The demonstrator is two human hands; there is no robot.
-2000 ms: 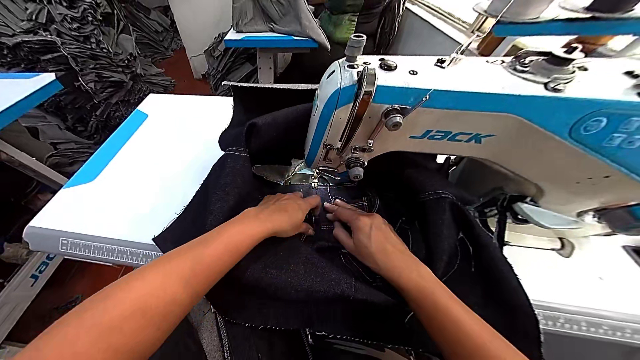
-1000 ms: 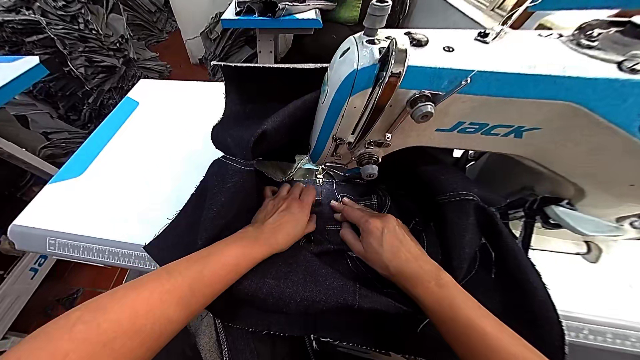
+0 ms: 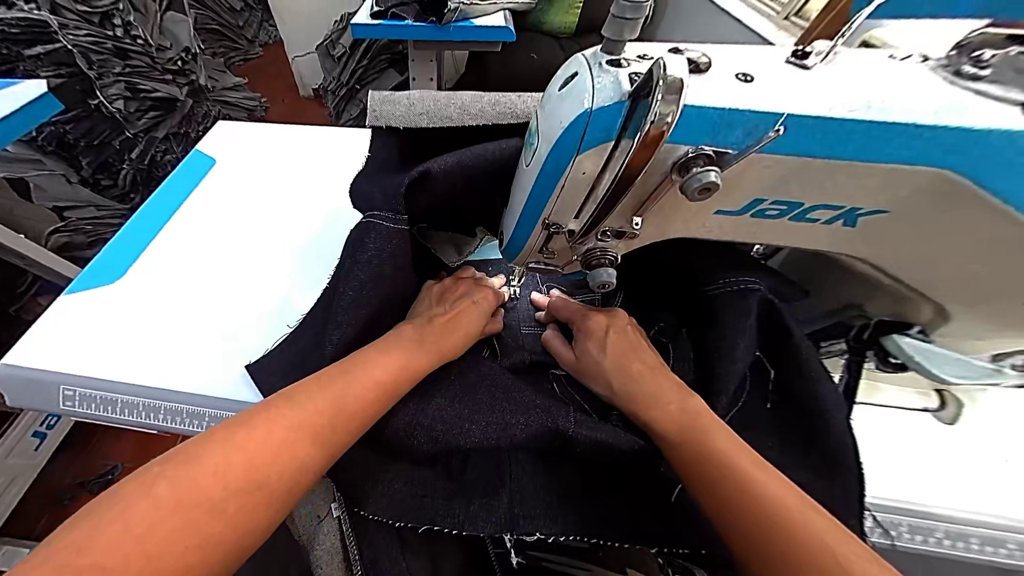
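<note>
Dark denim fabric [image 3: 480, 424] with pale stitching lies bunched across the sewing table and under the head of a Jack sewing machine [image 3: 768, 160]. My left hand [image 3: 460, 312] presses on the denim just left of the presser foot [image 3: 515, 282], its fingertips almost at the foot. Just right of the foot, my right hand [image 3: 596, 336] rests thumb and fingertips on the same cloth, beside a stitched seam. Neither hand lifts the fabric. The needle tip is too small to make out, and the fingers hide part of the cloth.
The white sewing table [image 3: 216, 256] with a blue edge strip and a printed ruler extends to the left. Piles of dark cloth [image 3: 104, 96] lie beyond it. Another blue-edged table [image 3: 432, 30] stands at the back with fabric on it. A knee-high denim edge hangs over the front.
Both hands stay on the denim beside the presser foot; the fingers of my left hand are now bunched closer to the foot. The view has moved nearer to the machine.
</note>
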